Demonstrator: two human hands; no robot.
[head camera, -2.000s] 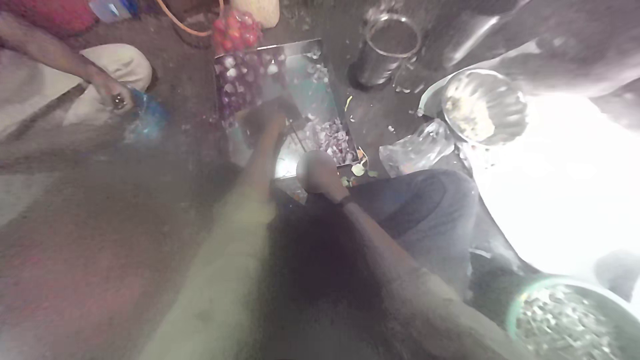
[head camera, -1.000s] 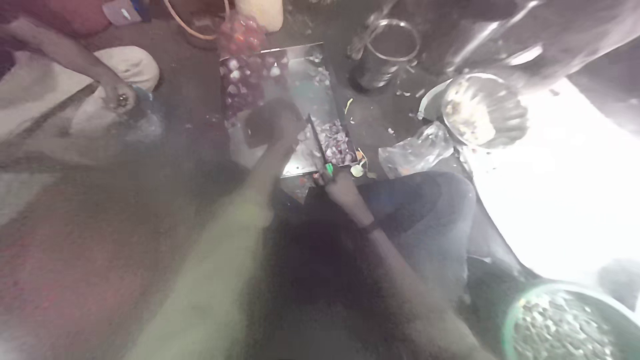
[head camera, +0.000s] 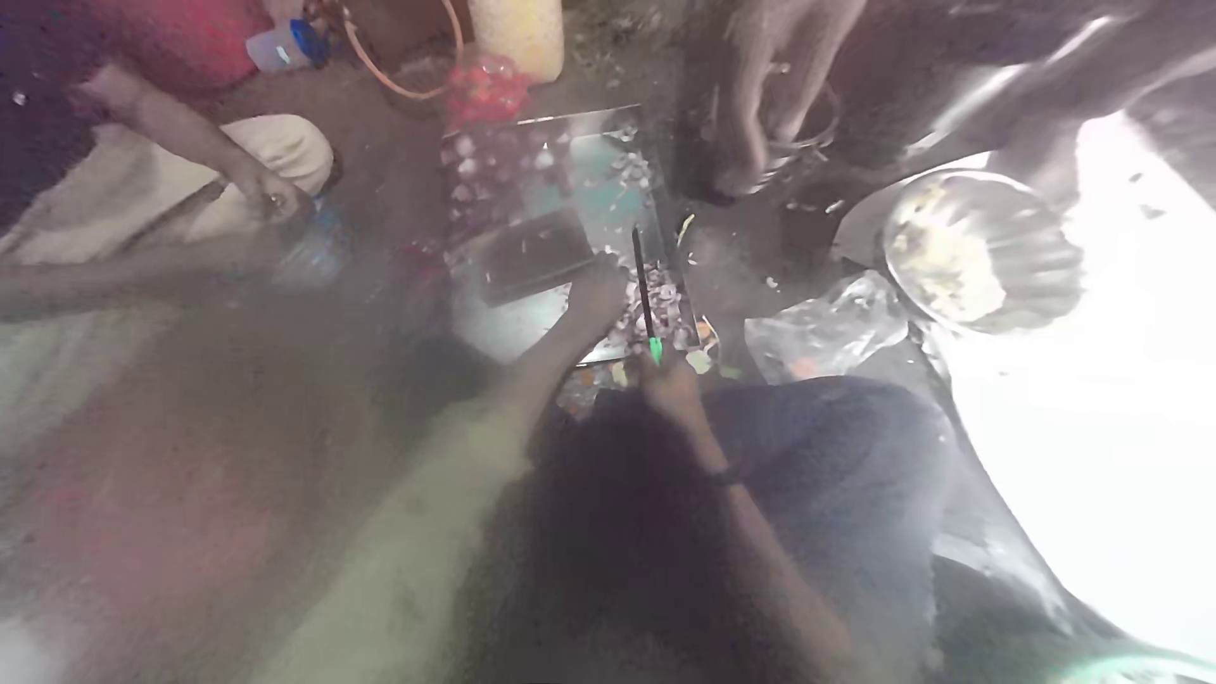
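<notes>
My right hand (head camera: 673, 380) is closed around the green handle of a knife (head camera: 644, 294), whose dark blade points away over a tray. My left hand (head camera: 600, 290) is at the near part of this metal tray (head camera: 503, 332), beside chopped purplish onions (head camera: 665, 304); it touches or holds a dark flat board (head camera: 537, 255), though blur hides the grip. Whole or halved onions (head camera: 475, 166) lie at the tray's far left, and small pale pieces (head camera: 627, 171) at its far right.
Another person's hand (head camera: 271, 195) is at the left; someone's hands (head camera: 774, 142) reach to a metal pot at the top. A fluted metal bowl (head camera: 988, 252) and a clear plastic bag (head camera: 826, 332) stand right. A red bag (head camera: 486, 87) and yellowish container (head camera: 521, 33) are behind the tray.
Another person's hands have come in at the metal pot at the top. The knife in my right hand now points more straight away from me than a second ago.
</notes>
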